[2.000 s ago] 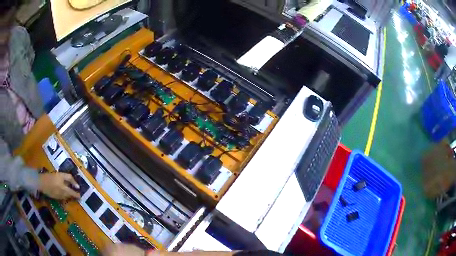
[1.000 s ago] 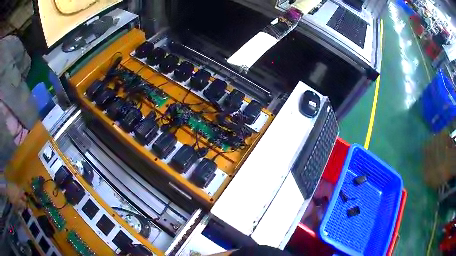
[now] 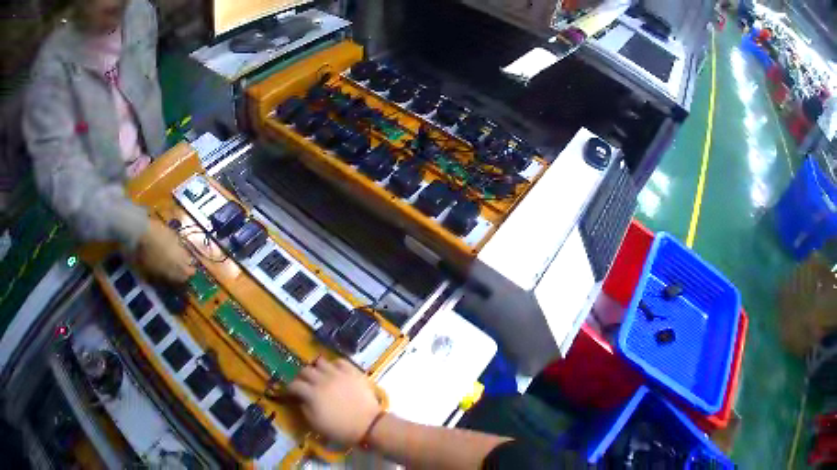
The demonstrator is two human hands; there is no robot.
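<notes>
My right hand point(image 3: 338, 400), bare, reaches in from the lower right over the near end of an orange test tray point(image 3: 374, 298). Its fingers are bent at the near end of the green connector board point(image 3: 255, 340); whether they hold a lead is unclear. My left hand is not in view. Black adapters sit in the right socket strip, some at the far end point(image 3: 248, 238) and one at the near end point(image 3: 356, 330). Another adapter point(image 3: 252, 431) is at the near end of the left strip. Several sockets between are empty.
A coworker in a grey jacket point(image 3: 69, 128) has a hand over the tray's far half. Behind the rails stands a second orange tray point(image 3: 367, 195), full of adapters. A white machine cover point(image 3: 541, 239) and blue basket point(image 3: 684, 367) are at right.
The view has shifted left, so the trays appear farther right. My right hand has come fully into view over the near tray's end. The coworker's hand is over the board's far part.
</notes>
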